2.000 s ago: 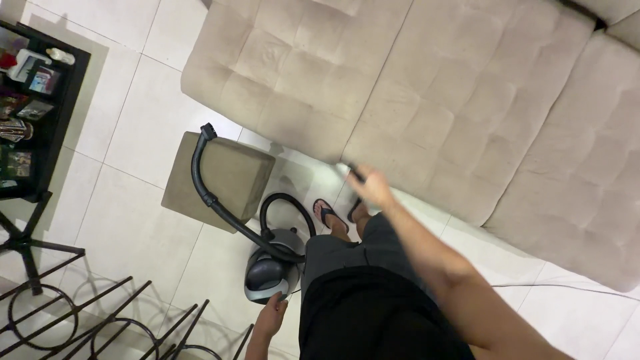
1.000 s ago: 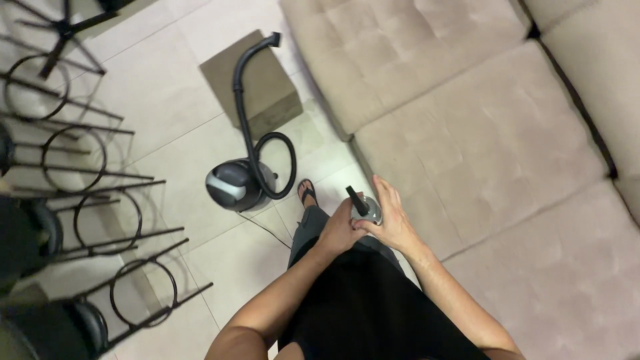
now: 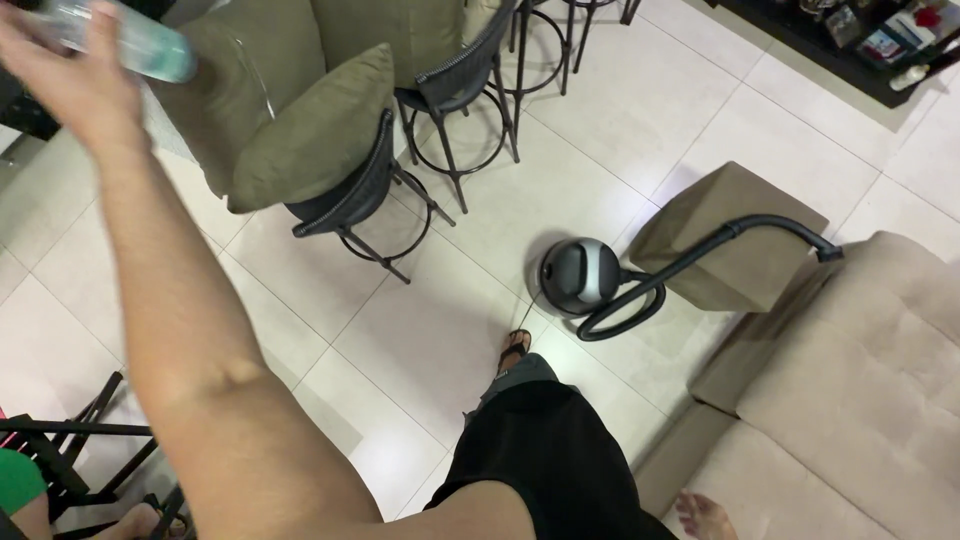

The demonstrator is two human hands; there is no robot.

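Observation:
At the upper left, my left hand [image 3: 82,82] is raised and gripping a translucent bottle with a teal end [image 3: 161,54]; motion blurs them both. My right hand [image 3: 701,514] shows partly at the bottom edge, over the beige tufted sofa [image 3: 840,390]; whether it holds anything is not clear. A black and silver canister vacuum cleaner [image 3: 577,276] stands on the tiled floor beyond my sandalled foot. Its black hose [image 3: 675,266] loops beside it and lies across a brown upholstered cube [image 3: 731,240], its end near the sofa.
Large olive cushions [image 3: 315,135] lean on and beside black bar stools [image 3: 360,184]. A dark shelf [image 3: 847,52] with small items stands at the upper right. Black folding furniture [image 3: 75,450] and a seated person's green clothing [image 3: 19,480] are at lower left. A thin cord [image 3: 529,309] runs near my foot.
My hands, together around a small object one second ago, are now far apart, the left raised with a bottle. The view has swung toward the stools.

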